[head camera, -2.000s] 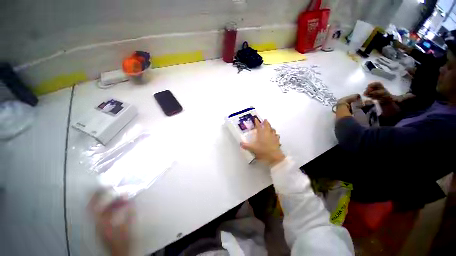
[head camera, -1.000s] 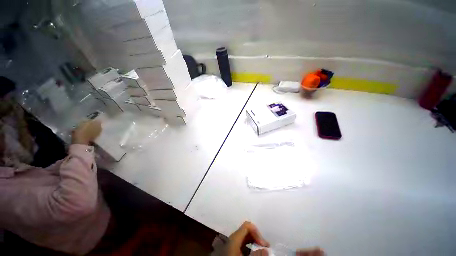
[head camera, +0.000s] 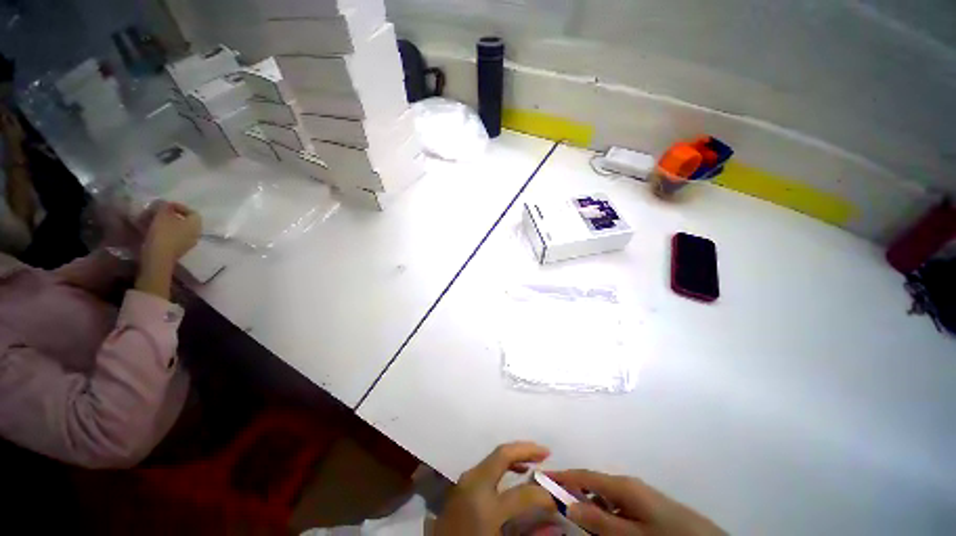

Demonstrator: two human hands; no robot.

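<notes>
My left hand (head camera: pixel 491 496) and my right hand (head camera: pixel 635 507) are close together at the bottom edge. Between their fingers is a white panel edge with a dark blue patch beside it. It looks like the top of a retail box (head camera: pixel 552 487); the rest is hidden by the hands and cut off by the picture's edge. Another closed white retail box (head camera: pixel 587 245) with a purple picture lies on the table in front of me. Shiny clear plastic bags (head camera: pixel 571 340) lie flat nearer to me.
A smartphone (head camera: pixel 695 266), a white adapter (head camera: pixel 629 161) and a cup with an orange item (head camera: pixel 679 165) are at the back right. A dark cylinder (head camera: pixel 490 86) stands by the wall. Tall stacks of white cartons (head camera: pixel 333 99) and a neighbour's pink sleeve (head camera: pixel 136 351) are at left.
Two seconds ago my right hand rested on a box on the table and my left was apart. The view has swung left; both hands are together, higher in view than a second ago.
</notes>
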